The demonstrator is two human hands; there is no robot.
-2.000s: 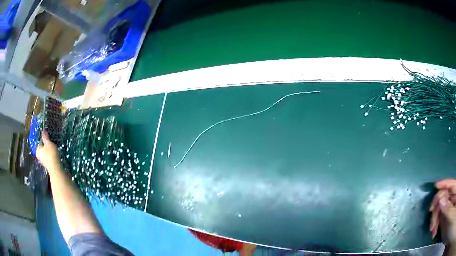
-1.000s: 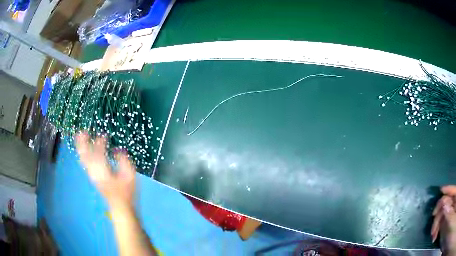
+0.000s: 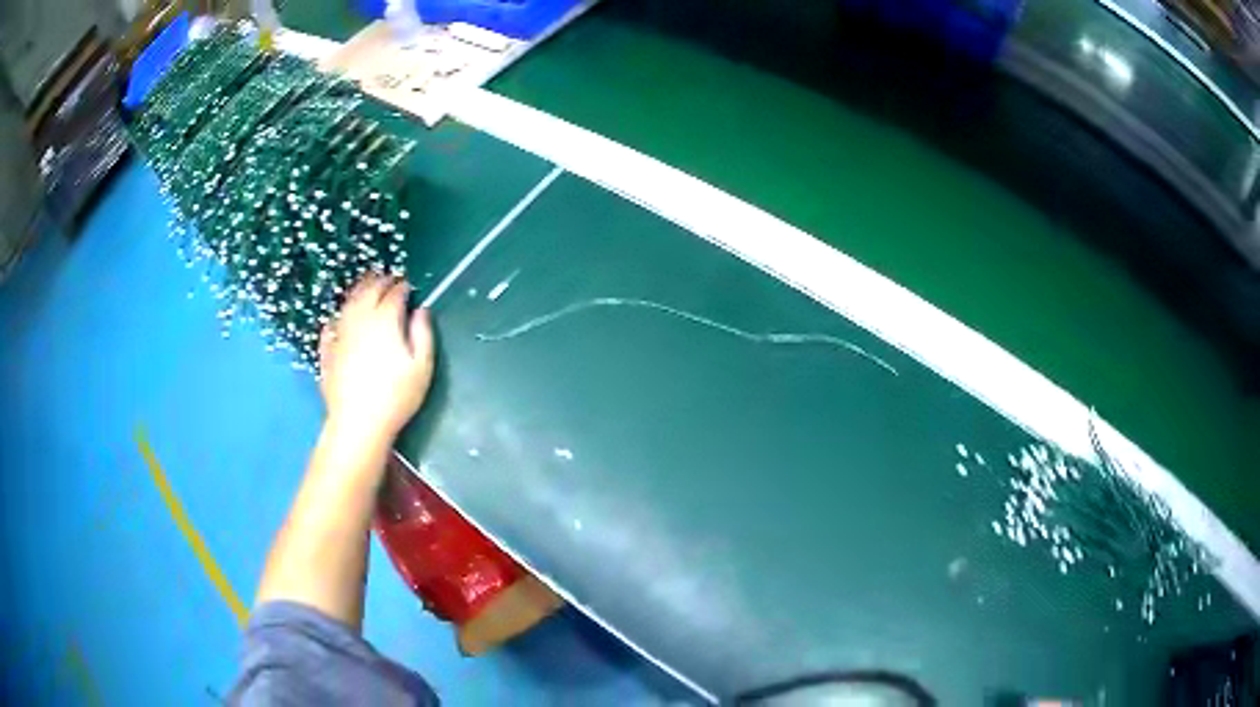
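Observation:
The pile of finished wired panels (image 3: 277, 180) lies at the bench's left end, its green wires and white ends spilling towards the near edge. My left hand (image 3: 376, 362) is over the bench edge at the pile's lower right corner, back up, thumb apart, with no held thing visible; its fingertips are by the white ends. A single pale strand (image 3: 691, 318) lies curved on the dark green bench mat (image 3: 663, 456). A loose bunch of lead wires (image 3: 1092, 518) lies at the right, blurred. My right hand cannot be made out.
A white strip (image 3: 774, 249) runs along the bench's far side beside a green surface. A pale sheet with small dark parts (image 3: 415, 66) and a blue bin (image 3: 504, 14) are behind the pile. Red wrap in a brown box (image 3: 449, 553) is below the near edge. A black cord crosses the bottom edge.
The view has turned and shifted. My left hand has left the far end of the pile, where it was on a panel, and come to its near right corner. My right hand has dropped out of view.

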